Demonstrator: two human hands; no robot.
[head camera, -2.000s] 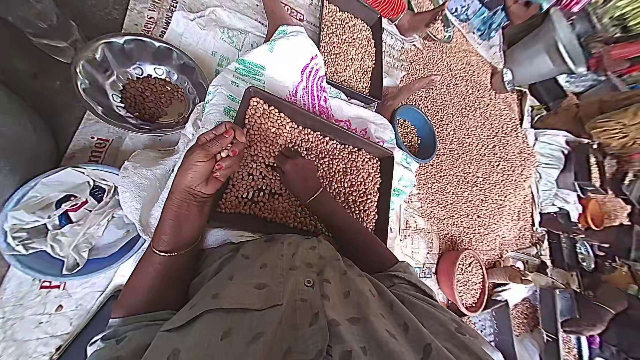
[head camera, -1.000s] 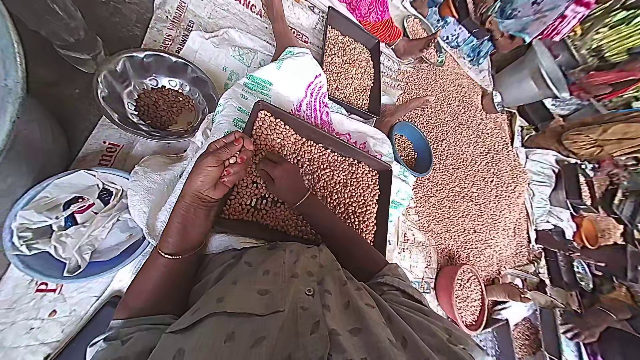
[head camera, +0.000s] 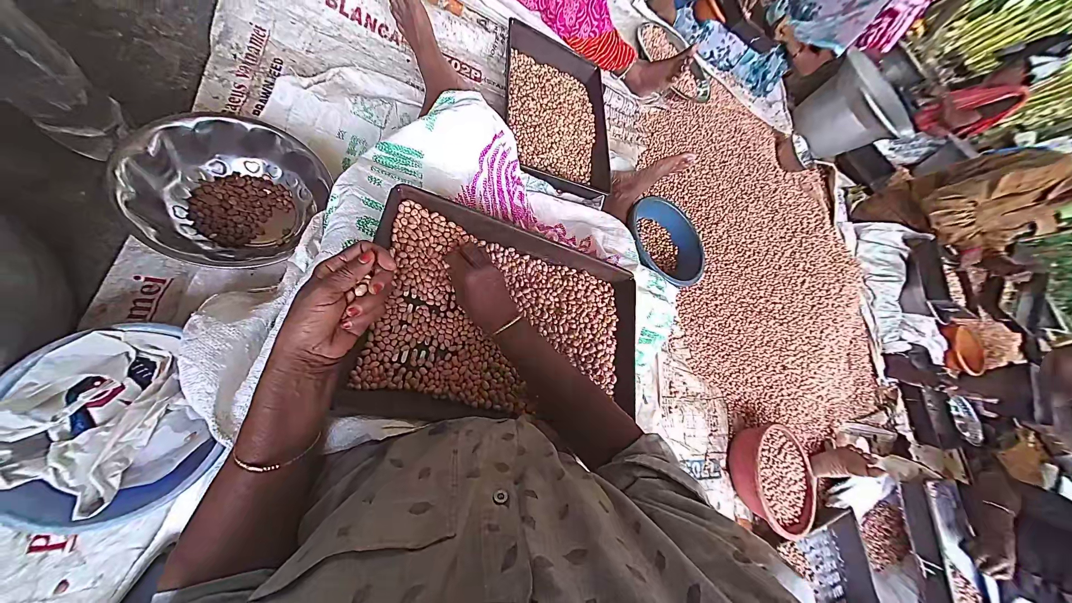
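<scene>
Before me a dark rectangular tray (head camera: 624, 335) holds a layer of small pale and brown nuts or seeds (head camera: 544, 293), thinner toward its lower left. Curled over the tray's left edge, my left hand (head camera: 339, 301) holds a few pale nuts or seeds in its fingers. My right hand (head camera: 479, 285) is down among those in the tray's upper middle; its fingertips are partly hidden, so its grip does not show. Under the tray lies a white woven sack (head camera: 444, 151). To the left, a shiny metal bowl (head camera: 134, 184) contains darker pieces.
A second filled tray (head camera: 601, 126) stands beyond mine. At right are a blue bowl (head camera: 688, 251), a broad heap of nuts or seeds (head camera: 770, 276) and a red tub (head camera: 745, 473). A blue basin (head camera: 159, 494) with a white bag is at lower left. Other people's feet and hands are nearby.
My right hand has stayed over the tray, shifting toward its upper left side since the oldest frame. My left hand remains raised at the tray's left edge.
</scene>
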